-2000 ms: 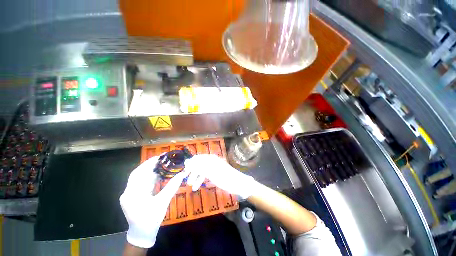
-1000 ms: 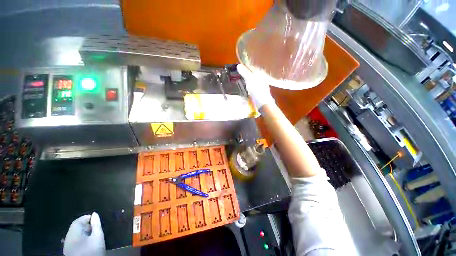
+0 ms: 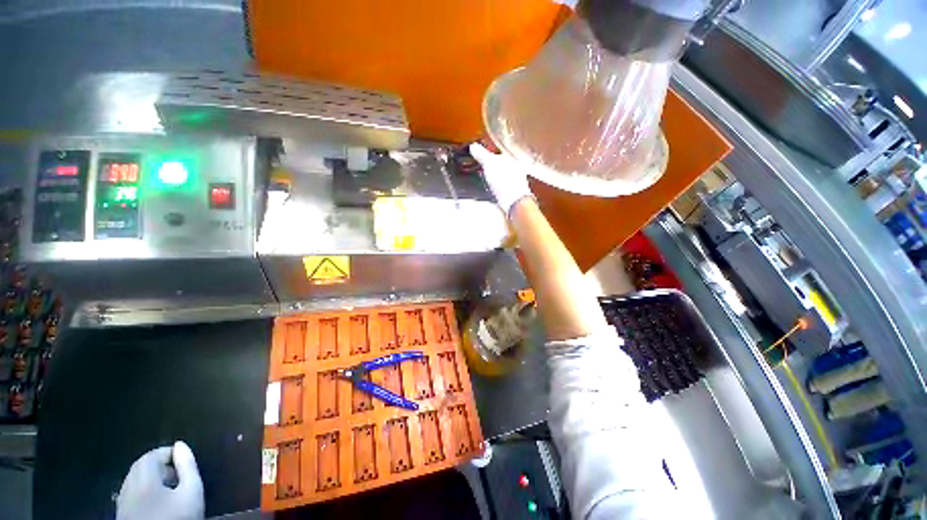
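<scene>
My right hand (image 3: 500, 181), in a white glove, reaches over the open top of the solder pot machine (image 3: 386, 274). A small dark part, likely the wound coil (image 3: 465, 165), shows at its fingertips; its details are blurred. My left hand (image 3: 161, 485), also gloved, is low at the left on the black mat (image 3: 152, 391), with fingers loosely curled and apart and nothing seen in it. Blue-handled side cutters (image 3: 381, 380) lie spread open on the orange slotted tray (image 3: 270, 447).
A padded white roll (image 3: 442, 223) lies on the machine front. A flux jar (image 3: 498, 335) stands right of the orange tray. A clear fume hood (image 3: 579, 127) hangs beside my right hand. A steel pan (image 3: 727, 421) with dark coils and a red bin (image 3: 651, 266) are at the right.
Both hands have parted from the coil work over the tray. My right hand moved up to the machine with the dark part; my left dropped to the lower left. The cutters are now uncovered.
</scene>
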